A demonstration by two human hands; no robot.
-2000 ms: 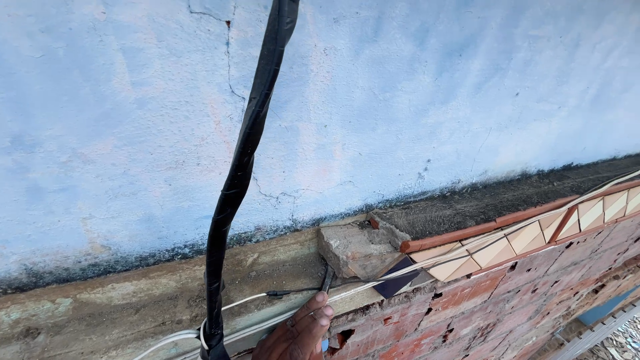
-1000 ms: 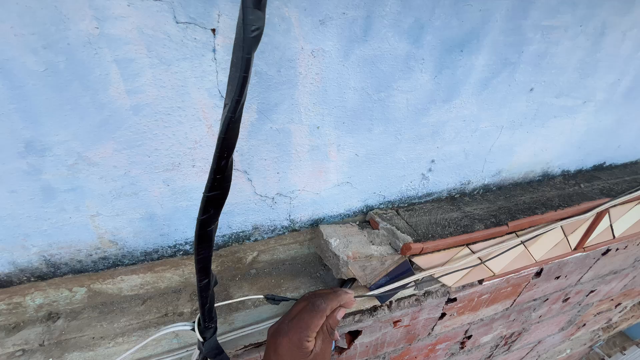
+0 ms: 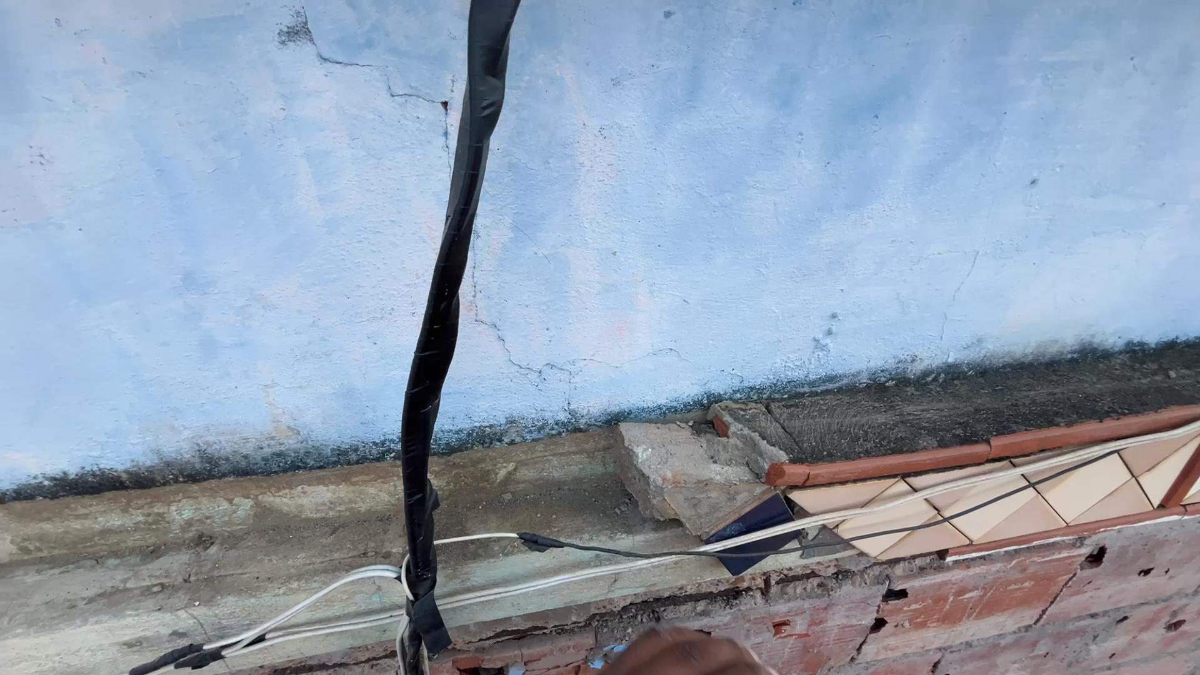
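At the bottom edge of the head view, part of one of my hands (image 3: 689, 653) shows, blurred and cut off by the frame; which hand it is and what it holds cannot be told. Just above it runs the broken edge of the ledge (image 3: 525, 506). White cables (image 3: 600, 570) and a thin dark cable (image 3: 647, 552) with a taped joint lie along the ledge. A thick bundle wrapped in black tape (image 3: 441, 319) hangs down in front of the wall, left of the hand. A broken chunk of mortar (image 3: 689, 473) sits beside a dark blue tile piece (image 3: 755, 530).
Behind the ledge rises a cracked light blue wall (image 3: 656, 216). To the right are beige tiles (image 3: 994, 506) edged by reddish-brown trim (image 3: 900, 463), with a dark cement strip (image 3: 937, 403) behind. Hollow red brickwork (image 3: 994, 591) lies below.
The hand was beside the cables near the mortar chunk; now it is lower, mostly out of frame. The thin dark cable, earlier partly behind the hand, shows along its length.
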